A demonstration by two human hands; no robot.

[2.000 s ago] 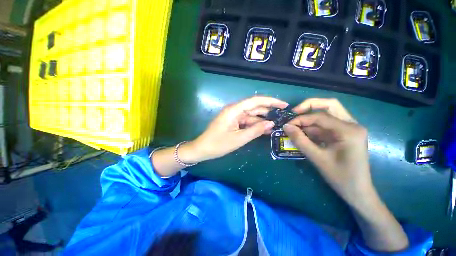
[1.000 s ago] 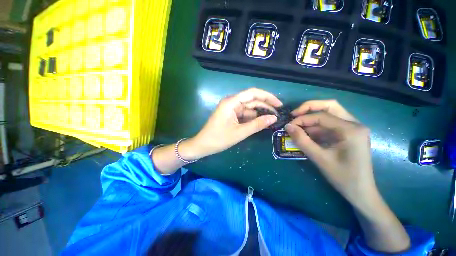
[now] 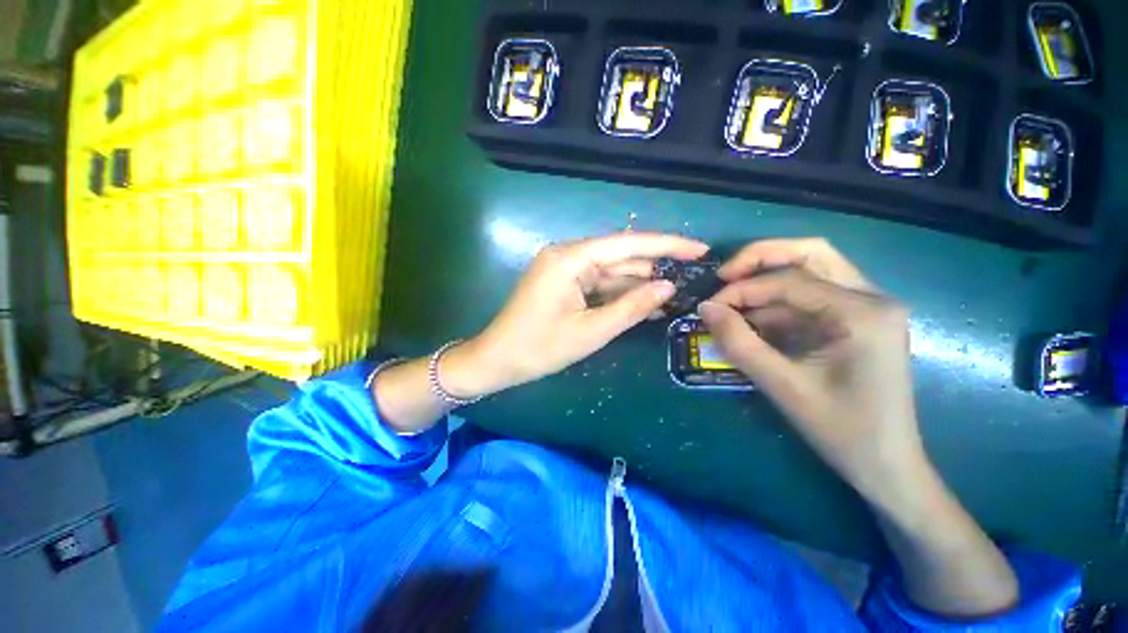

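Note:
My left hand (image 3: 572, 309) holds a small black component (image 3: 688, 282) between its thumb and fingers. My right hand (image 3: 823, 352) is at the component's right side, with thumb and fingertips closed at its edge; whether they pinch a smaller part cannot be seen. A watch housing (image 3: 708, 355) with a pale rim and yellow inside lies on the green mat just below the component. My right hand's fingers cover its right part.
A black foam tray (image 3: 767, 173) with several housings in its pockets is at the top. A yellow tray stack (image 3: 350, 186) with several dark components stands at left. A spare housing (image 3: 1064, 365) and part of a blue bin (image 3: 1121, 331) are at right.
Both hands stay over the housing with only small finger shifts, and the black component is turned slightly. The view has shifted a little.

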